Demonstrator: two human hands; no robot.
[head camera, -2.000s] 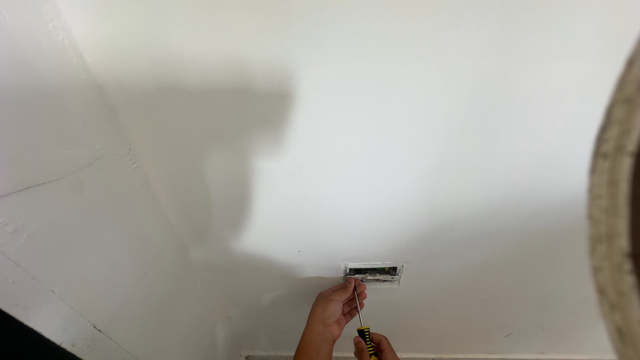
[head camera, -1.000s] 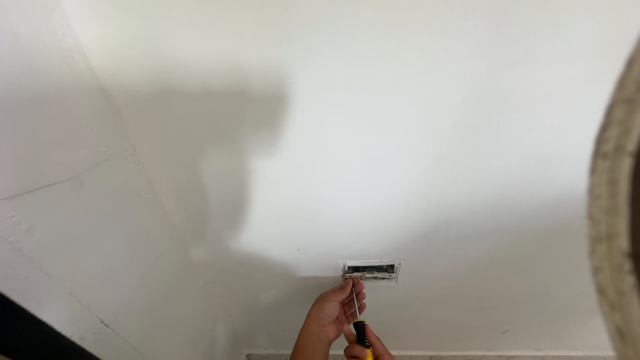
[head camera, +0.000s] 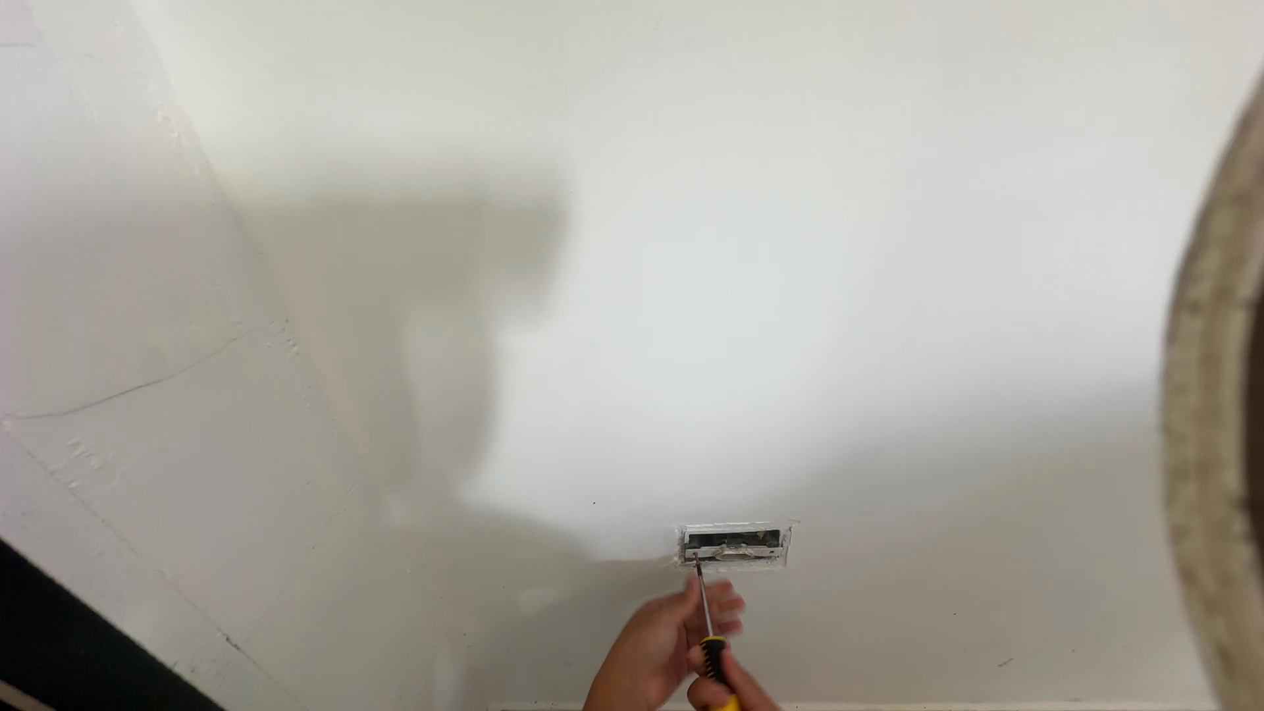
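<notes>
A rectangular electrical wall box, partly covered by a pale mounting strip, is set in the white wall low in the head view. The tip of a screwdriver with a yellow and black handle reaches the box's lower left edge. My right hand grips that handle from below. Beside the metal shaft, just under the box, is my left hand, its fingers slightly blurred and apart, with nothing visible held in them. Part of the handle lies below the frame's edge.
A curved, worn, pale rim of some object stands close at the right edge. Cracks run over the wall at left. A dark diagonal bar crosses the lower left corner, and shadows fall on the wall.
My left fingers, earlier closed around the screwdriver's tip at the box's lower edge, have come down and spread off it. My right hand stays on the handle.
</notes>
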